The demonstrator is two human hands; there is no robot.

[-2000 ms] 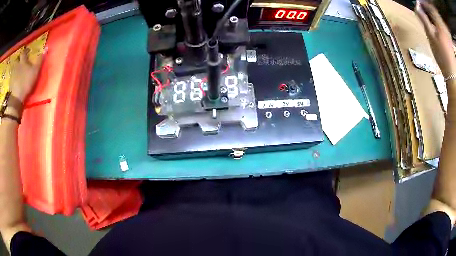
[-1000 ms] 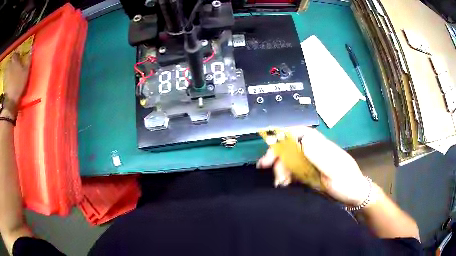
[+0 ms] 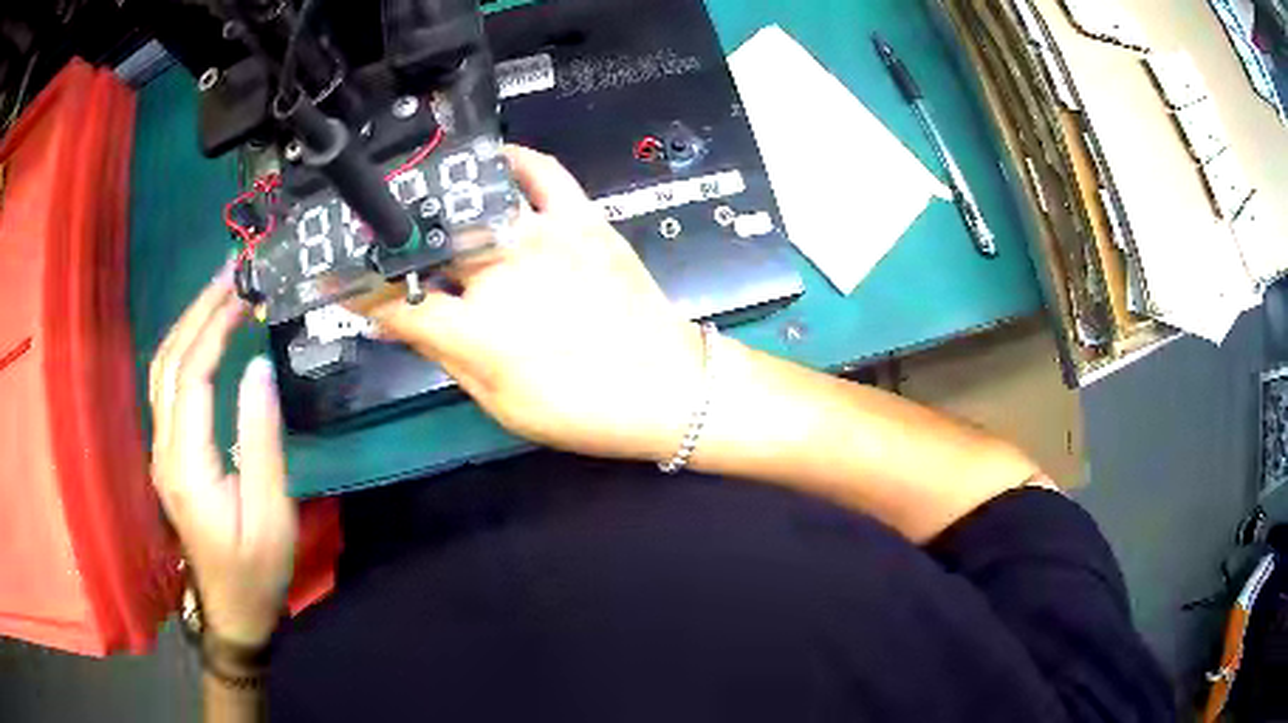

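Note:
The black test box (image 3: 607,113) lies at the upper middle. White digits of a display board (image 3: 314,237) show through the clear plate (image 3: 290,294), under the black clamp spindle (image 3: 353,184). My right hand (image 3: 565,318) is at the plate's front and right edge, with fingers on both sides of its corner. Its palm and some fingertips are hidden, so I cannot tell what it grips. My left hand (image 3: 226,466) is at the box's left front, fingers apart, fingertips close to the plate's left edge, with nothing visible in it.
The red bin (image 3: 85,424) stands at the left. White paper (image 3: 833,170) and a pen (image 3: 939,148) lie right of the box on the green mat (image 3: 904,304). Stacked cardboard (image 3: 1045,184) with pale strips is at the far right. Thin red wires run beside the plate.
My right hand has moved left from the box's front edge to the plate; its yellow piece no longer shows. My left hand has left the red bin. The view has shifted, placing the fixture further left.

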